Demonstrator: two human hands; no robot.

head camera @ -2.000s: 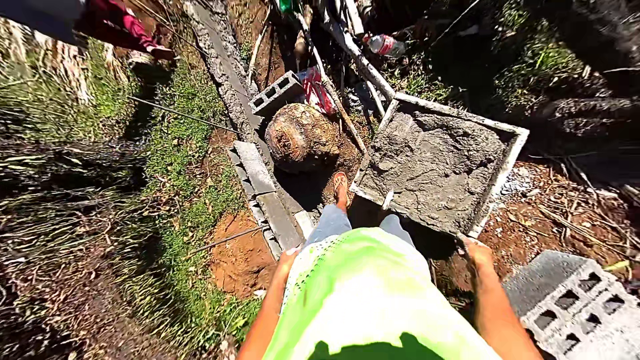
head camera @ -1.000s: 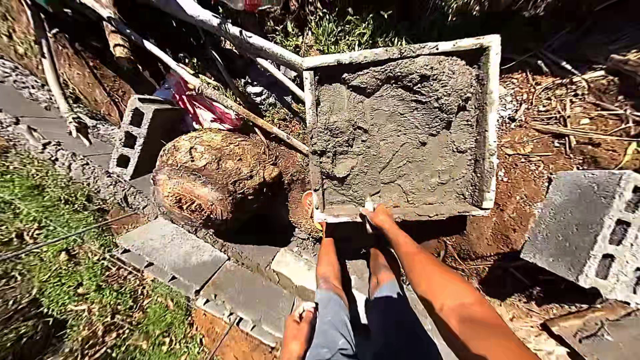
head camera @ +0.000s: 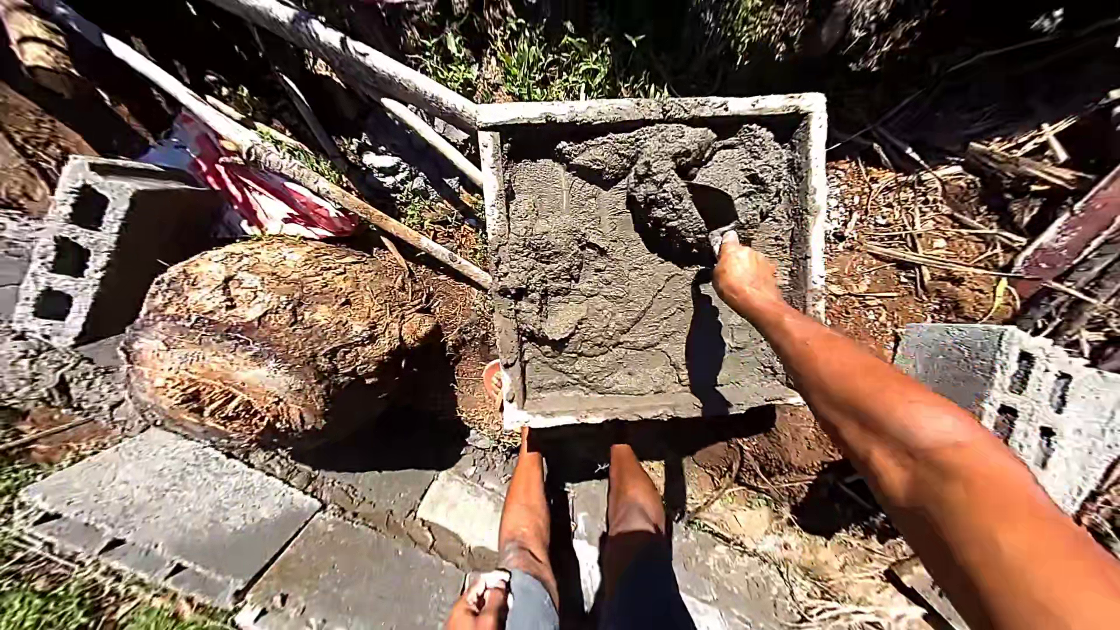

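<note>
Wet grey mortar (head camera: 604,306) lies in a square, shallow mixing box with pale, mortar-crusted rims (head camera: 647,109). My right hand (head camera: 745,273) is closed on the handle of a trowel (head camera: 717,208) over the right half of the box; its dark blade is partly sunk in or hidden by a heap of mortar. Down at the bottom, beside my left knee, my left hand (head camera: 479,604) is curled, with something whitish at its fingers that I cannot make out. My legs stand just below the box's near edge.
A large cut log or stump (head camera: 280,341) lies left of the box. Hollow concrete blocks stand at far left (head camera: 70,254) and right (head camera: 1041,402). Block courses (head camera: 175,503) run along the lower left. Pale poles (head camera: 359,61) and a red-and-white sack (head camera: 262,192) lie at upper left.
My right hand has moved from the near rim of the box up into the mortar at its right, where a raised heap now shows. The view has turned and come closer to the box.
</note>
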